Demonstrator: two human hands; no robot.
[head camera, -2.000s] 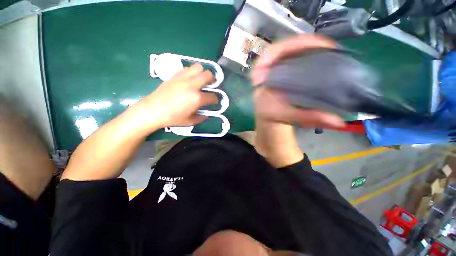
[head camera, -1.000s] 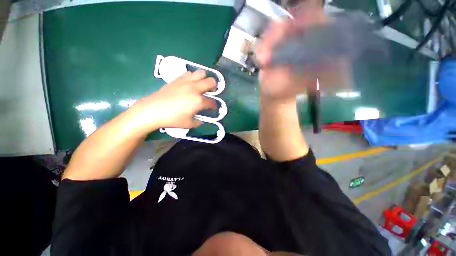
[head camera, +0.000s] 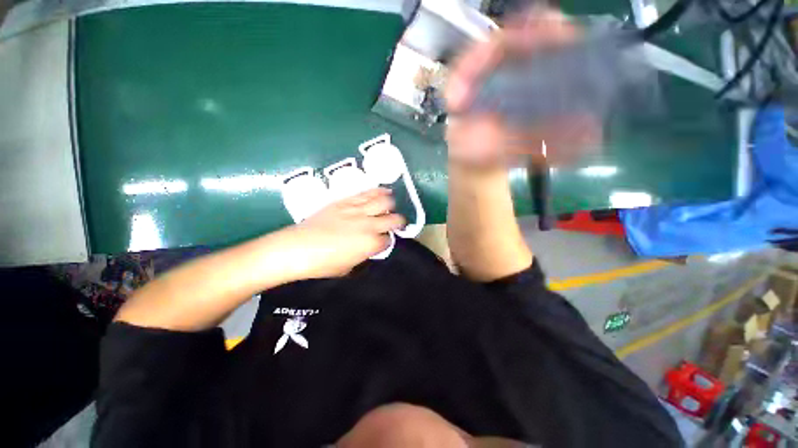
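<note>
Three white plastic housings (head camera: 382, 163) lie side by side at the bench's near edge, their round solid ends pointing away from me and their loops towards me. My left hand (head camera: 354, 229) lies over them and grips them, hiding much of the loops. My right hand (head camera: 516, 96) is blurred and is closed around a thick grey electric screwdriver (head camera: 560, 87), held to the right of the housings near the feeder. The driver's tip cannot be made out. The silver screw feeder (head camera: 411, 87) stands just left of my right hand, partly covered by it.
The green bench (head camera: 219, 96) has a pale rail on its left. A black grip (head camera: 540, 192), likely a mallet's, sticks out over the near edge. Black cords (head camera: 752, 52) hang at the upper right. Blue cloth (head camera: 700, 223) and a red crate (head camera: 693, 389) are on the right.
The three housings have turned, so their round ends now point away from me instead of left, and have moved nearer me with my left hand. My right hand still holds the screwdriver near the feeder.
</note>
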